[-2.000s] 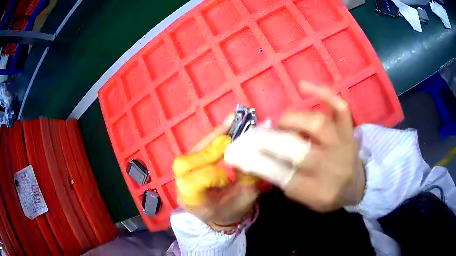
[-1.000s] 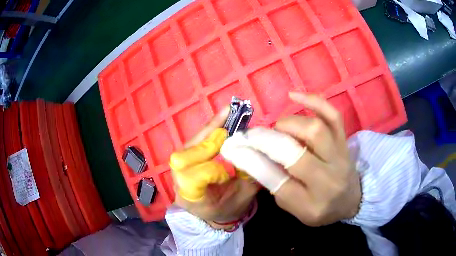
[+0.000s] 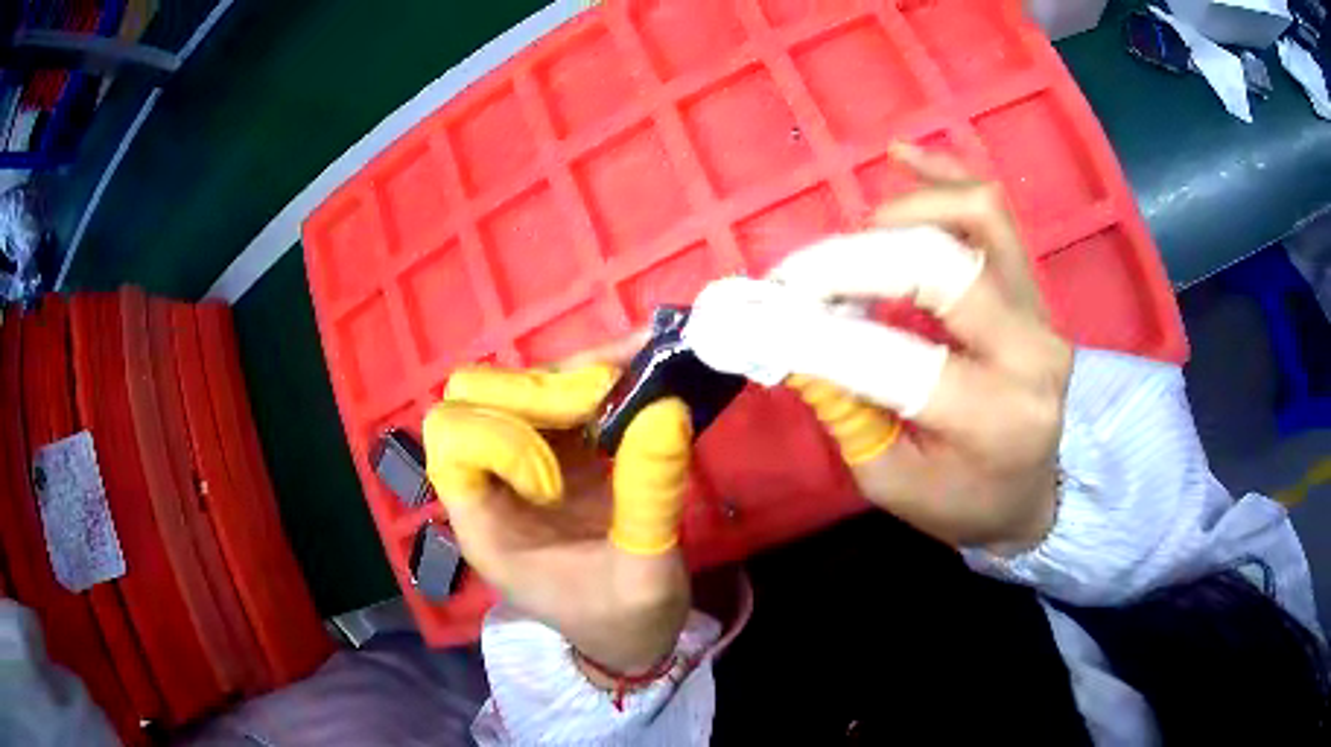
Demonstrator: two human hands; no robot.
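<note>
My left hand [image 3: 584, 511], with yellow finger cots, holds a small dark glossy device housing [image 3: 657, 382] between thumb and fingers above the red tray. My right hand [image 3: 934, 365] has white covering on two fingers and a yellow cot on another. It holds a white wipe [image 3: 742, 330] against the top and right side of the housing, hiding that part. The red tray [image 3: 504, 358] has a grid of square pockets. Two dark grey units, an upper one [image 3: 400, 467] and a lower one [image 3: 437, 560], lie in pockets at its lower left.
A stack of red trays [image 3: 190, 496] with a white label [image 3: 78, 511] stands at the left. White scraps [image 3: 1212, 66] and dark parts [image 3: 1158, 40] lie on the green bench at the upper right. Grey fabric shows at the lower left edge.
My left fingers have spread and the housing is now tilted, its dark face showing. My right hand has moved up, with the white wipe now over the housing's upper end.
</note>
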